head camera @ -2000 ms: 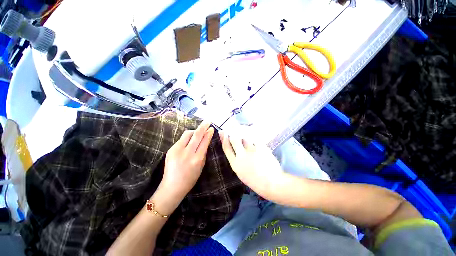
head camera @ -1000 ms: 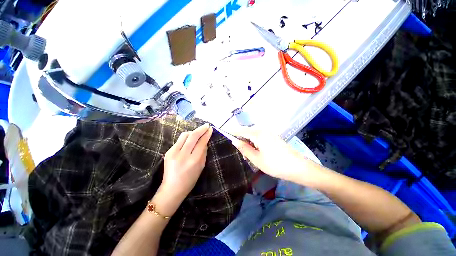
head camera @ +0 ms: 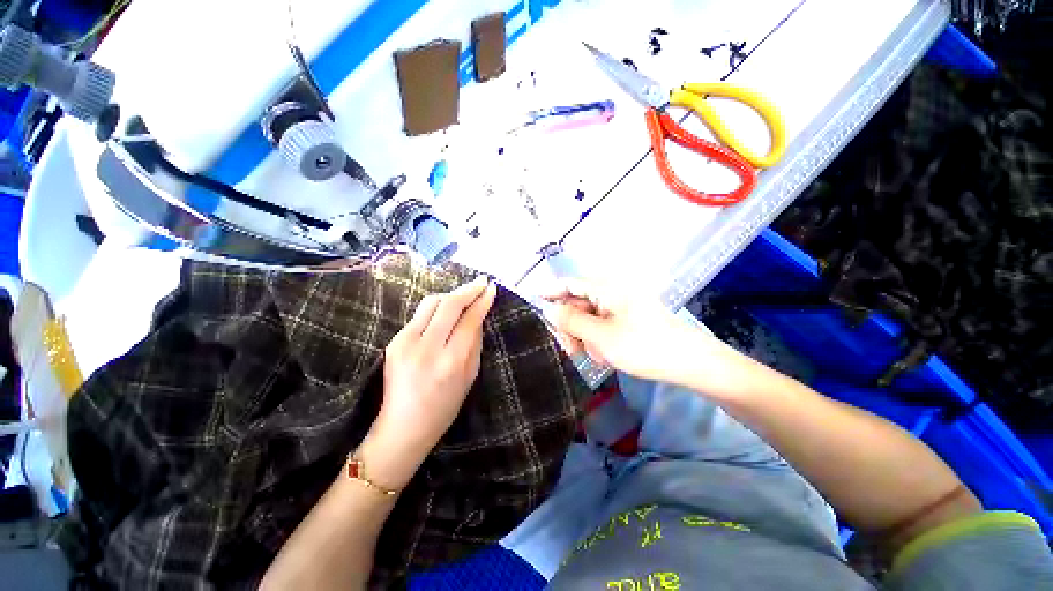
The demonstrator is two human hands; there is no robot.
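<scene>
Dark plaid cloth (head camera: 289, 381) with cream lines lies at the left and centre, running up to the presser foot and needle area (head camera: 398, 237) of the white sewing machine (head camera: 196, 92). My left hand (head camera: 437, 352) lies on the cloth, its fingertips pinching the cloth's upper edge just right of the foot. My right hand (head camera: 606, 335) is farther right along the same edge, fingers bent together at the edge; whether they grip it is hard to tell.
Scissors (head camera: 693, 139) with red and yellow handles lie right of the needle. A slim pink and blue stick (head camera: 577, 112), two brown pads (head camera: 428, 87) and thread scraps are nearby. A ruler-marked edge (head camera: 808, 150) runs along the table. Blue bins and plaid cloth (head camera: 935, 219) are at right.
My right hand has moved right, away from my left hand, along the cloth edge. My left hand has stayed nearly in place.
</scene>
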